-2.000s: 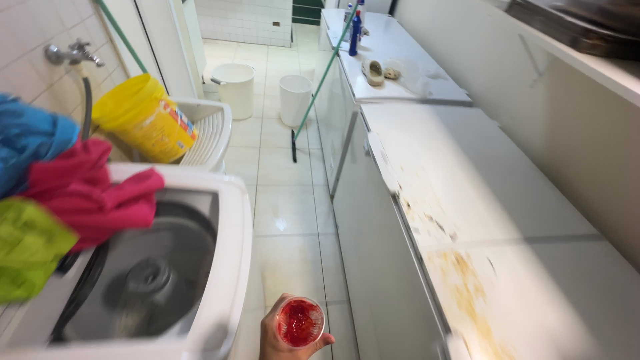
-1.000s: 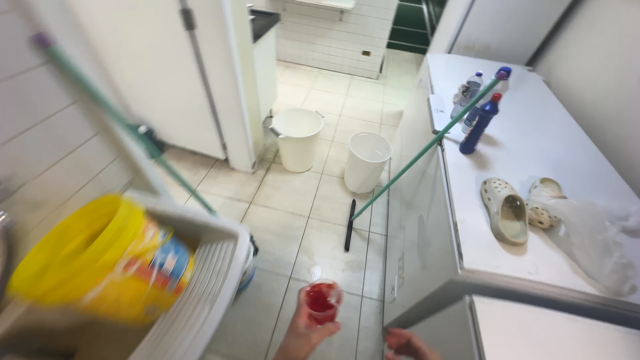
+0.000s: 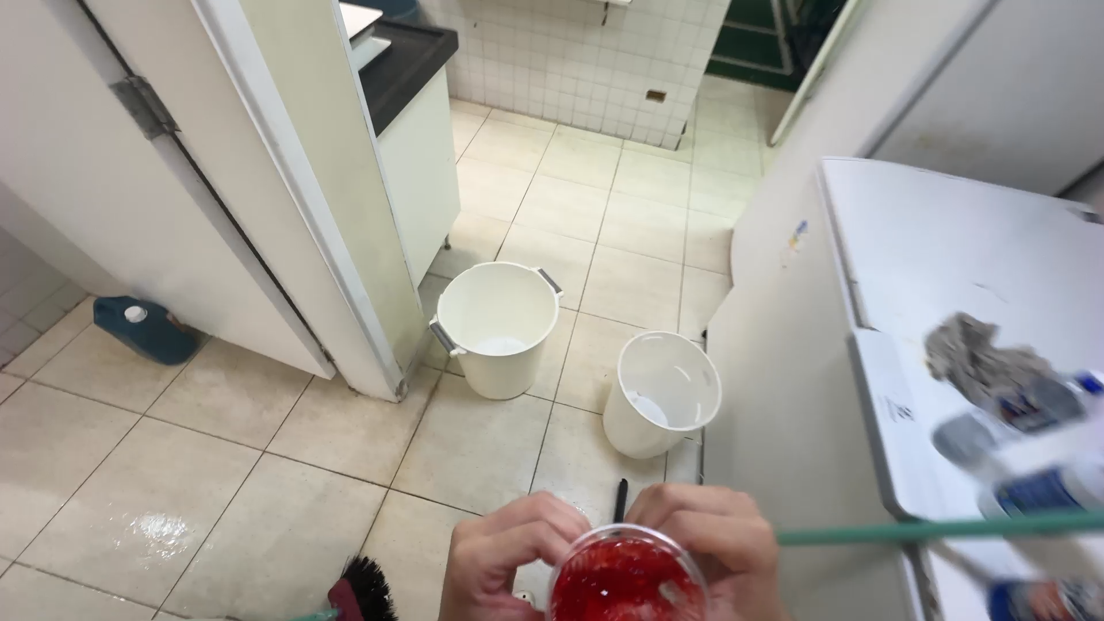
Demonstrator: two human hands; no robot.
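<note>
At the bottom centre, a clear plastic cup [image 3: 628, 580] holds something red and glossy, and its lower part is cut off by the frame. My left hand [image 3: 511, 556] grips the cup's left side with curled fingers. Against its right side, my right hand [image 3: 714, 545] is closed too, fingers at the rim. Just beyond the hands on the floor lies the black end of a squeegee [image 3: 621, 500], whose green handle [image 3: 862, 532] leans across the white cabinet top at the right.
Two white plastic buckets, one with grey handles [image 3: 500, 332] and one plain [image 3: 662, 392], stand on the tiled floor. A broom head [image 3: 366, 591] is at the bottom left. A dark teal jug [image 3: 147, 330] lies by the door. Bottles and a grey rag [image 3: 983, 358] rest on the cabinet top [image 3: 966, 233].
My right hand, apart from the cup one second ago, is now on it along with my left. The view has moved forward past the washing machine and yellow bucket.
</note>
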